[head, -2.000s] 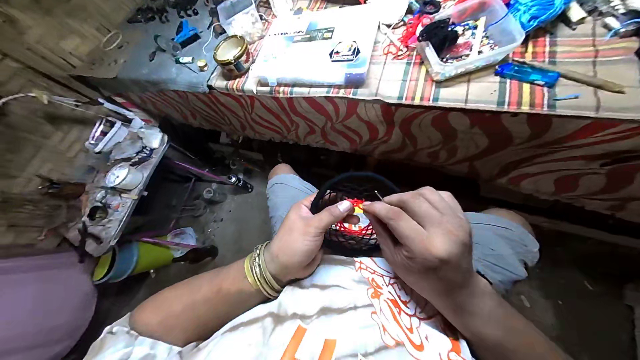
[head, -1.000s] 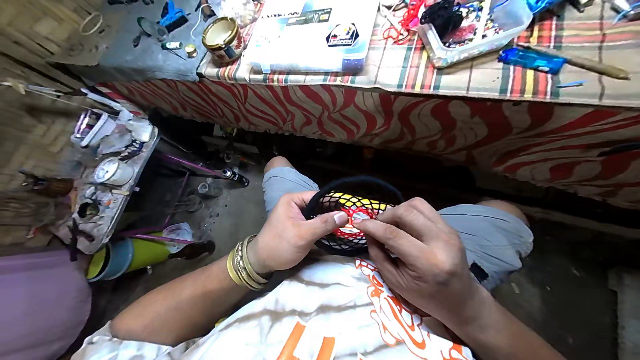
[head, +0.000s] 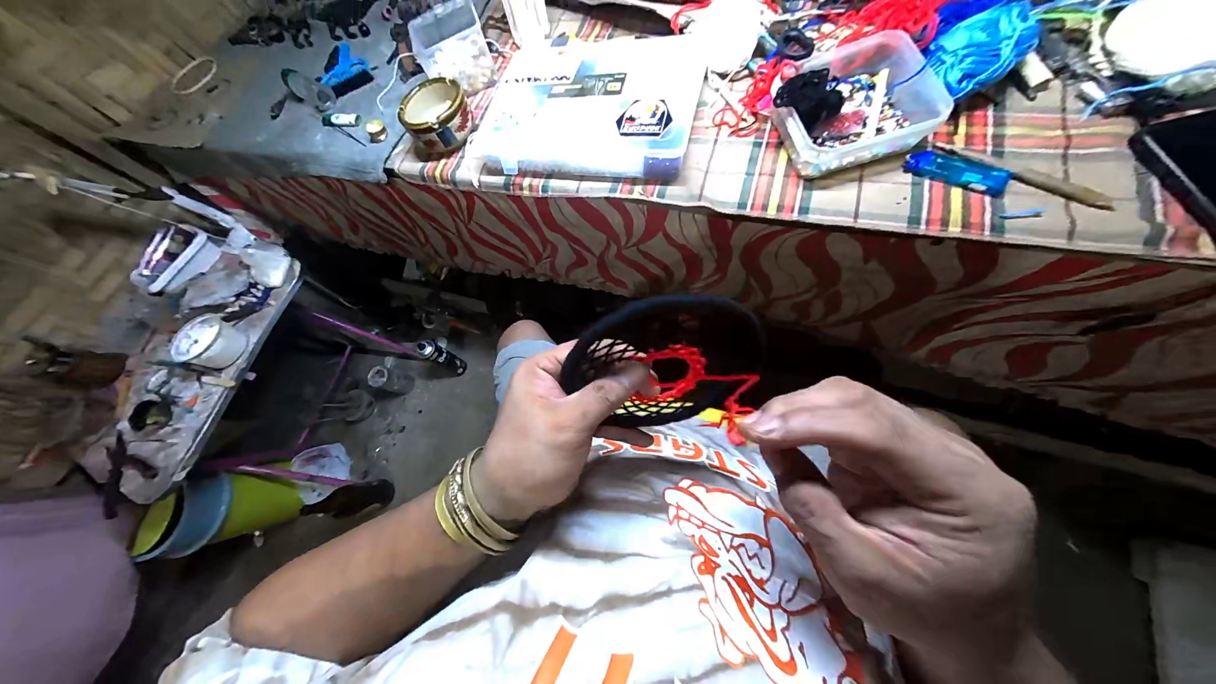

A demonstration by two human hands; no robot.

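A round black hoop [head: 668, 302] with black netting and a ring of red cord [head: 698, 366] around its centre hole is tilted above my lap. My left hand [head: 570, 408] grips the hoop's left side, with the thumb on the netting beside the red ring. To the right of the hoop, my right hand [head: 893, 494] pinches a small bunch of red thread [head: 734, 418] between thumb and forefinger. A red strand runs from that bunch back to the ring. Whether a needle is in these fingers, I cannot tell.
Ahead is a cloth-covered table [head: 712, 180] with a clear plastic case [head: 589, 109], an open tin [head: 434, 112], a tub of beads [head: 869, 104] and a blue lighter [head: 956, 172]. A cluttered side table [head: 223, 370] and green bucket [head: 256, 505] stand left.
My right hand has moved away from the netting to the right, drawing red thread out from the ring. My left hand keeps its hold, and the hoop now shows more of its opening.
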